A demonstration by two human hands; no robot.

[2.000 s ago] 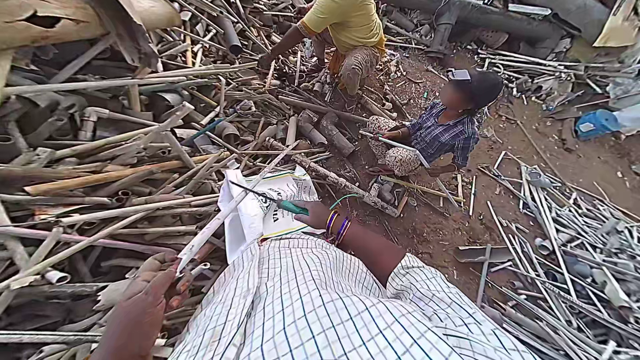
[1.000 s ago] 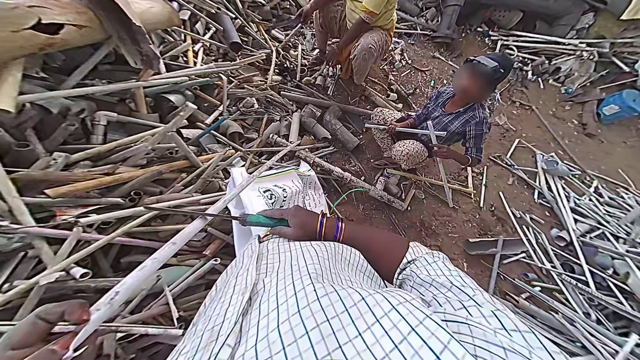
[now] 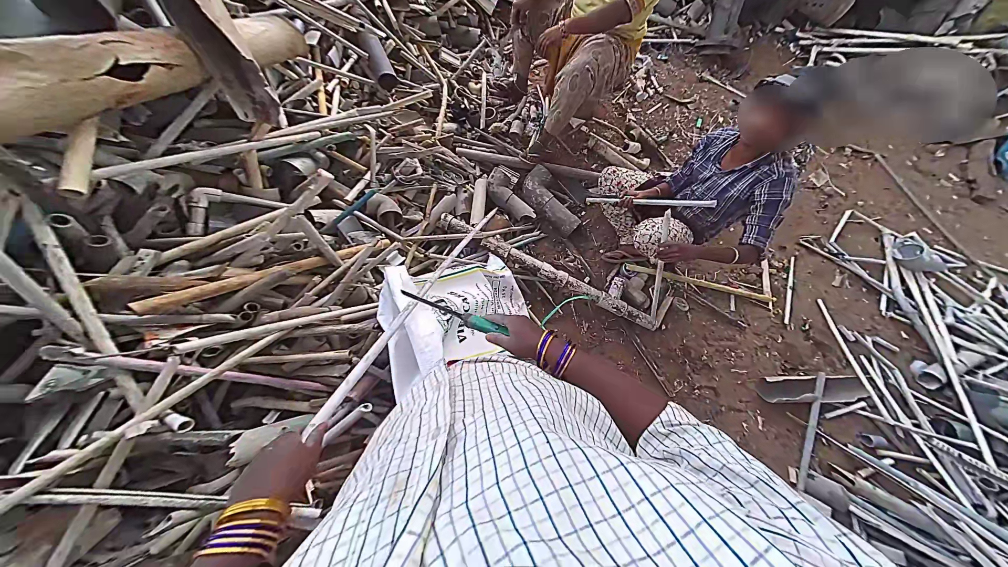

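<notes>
My left hand [image 3: 283,465], at the lower left, grips the near end of a long whitish plastic pipe [image 3: 362,364] that slants up and away to the right. In my right hand [image 3: 520,337], near the middle, is the green handle of a knife-like tool [image 3: 484,323]; its dark narrow blade points left and crosses the pipe. Whether blade and pipe touch, I cannot tell. A white printed sack [image 3: 417,346] lies beneath the pipe and blade, against my checked shirt.
A large heap of pipes [image 3: 236,299] fills the left side. One person [image 3: 724,189] sits at the upper right holding pipe pieces; another person [image 3: 591,71] crouches farther back. More thin pipes [image 3: 929,339] lie on the right, with brown soil [image 3: 709,354] between the heaps.
The blade tool stays in my right hand. My left hand, at the lower-left corner one second ago, is now farther right on the pipe's near end. The seated person has shifted the held pieces.
</notes>
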